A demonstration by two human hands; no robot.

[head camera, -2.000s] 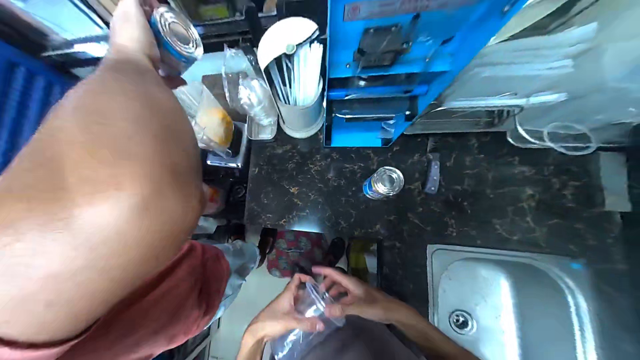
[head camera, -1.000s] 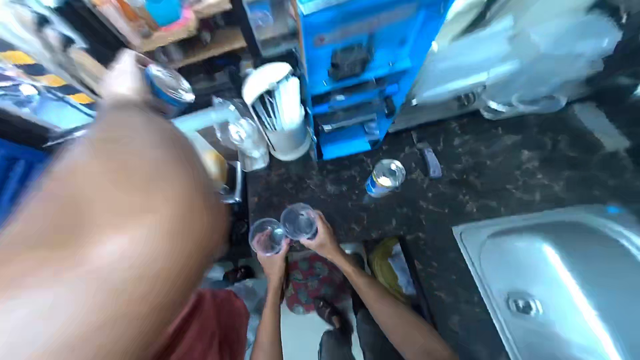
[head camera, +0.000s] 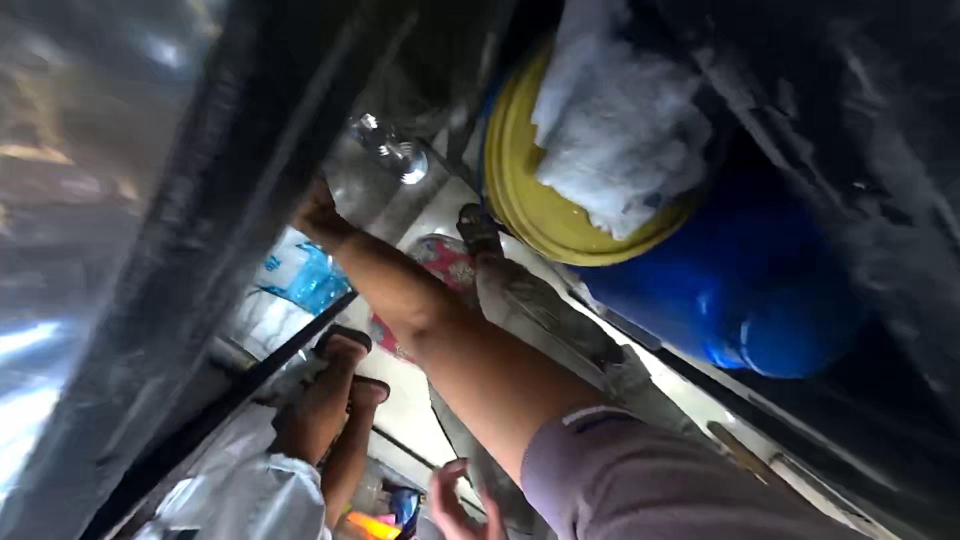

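The arm in a mauve sleeve reaches up and left, and my right hand (head camera: 319, 214) is in deep shadow beside a dark edge; whether it holds anything cannot be told. Low in the view is my left hand (head camera: 461, 501), fingers apart and slightly curled, with nothing seen in it. A clear plastic container (head camera: 397, 154), blurred, lies above and right of my right hand. Below that hand is a bright blue plastic bag (head camera: 311, 281).
A yellow lid (head camera: 517, 176) carries a crumpled whitish cloth or plastic (head camera: 622, 127), beside a blue drum (head camera: 675, 300). Dark frame edges border both sides. Another person's sandalled feet (head camera: 352, 352) stand at lower left. A red patterned mat (head camera: 450, 259) lies on the floor.
The view has swung down below the counter. One second ago each of my hands held a clear plastic cup; now my right arm is stretched out and my left hand shows no cup.
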